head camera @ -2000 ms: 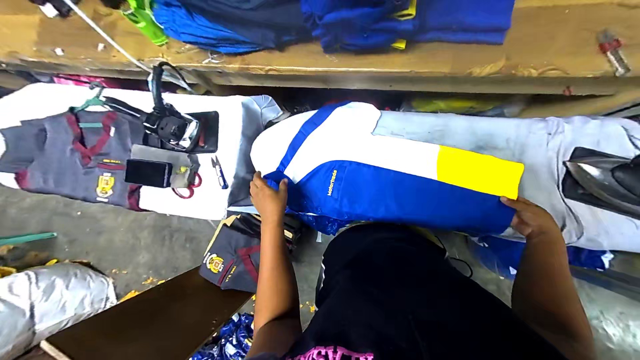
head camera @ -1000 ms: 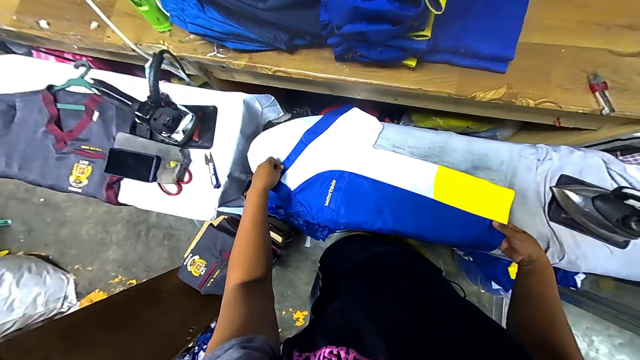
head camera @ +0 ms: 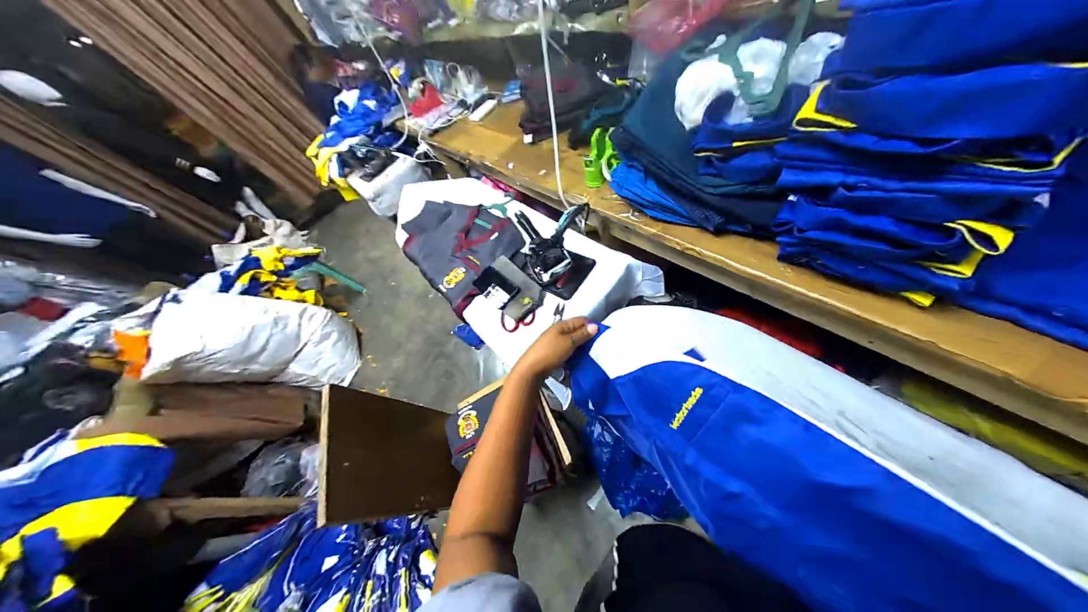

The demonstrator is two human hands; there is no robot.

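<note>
Across the near padded ironing board [head camera: 680, 327] lies a blue and white garment [head camera: 765, 476] with small yellow lettering. My left hand [head camera: 561, 344] grips its upper left edge at the board's rounded end. My right hand is out of view. On the farther white-covered board [head camera: 425, 195] lie a grey polo shirt with maroon trim [head camera: 450, 246], a black phone-like item [head camera: 496, 287], red-handled scissors [head camera: 517, 320] and a clothes iron [head camera: 548, 259] on a dark rest.
Folded blue garments with yellow trim [head camera: 918, 187] are stacked on the wooden shelf [head camera: 731, 263]. Grey folded shirts [head camera: 472, 425] lie below my left arm, beside a brown wooden panel [head camera: 382, 450]. A stuffed white sack [head camera: 255, 340] rests on the floor at left.
The view has swung strongly to the left. The right hand, seen earlier at the garment's yellow end, has gone out of view. My left hand stays at the garment's left end.
</note>
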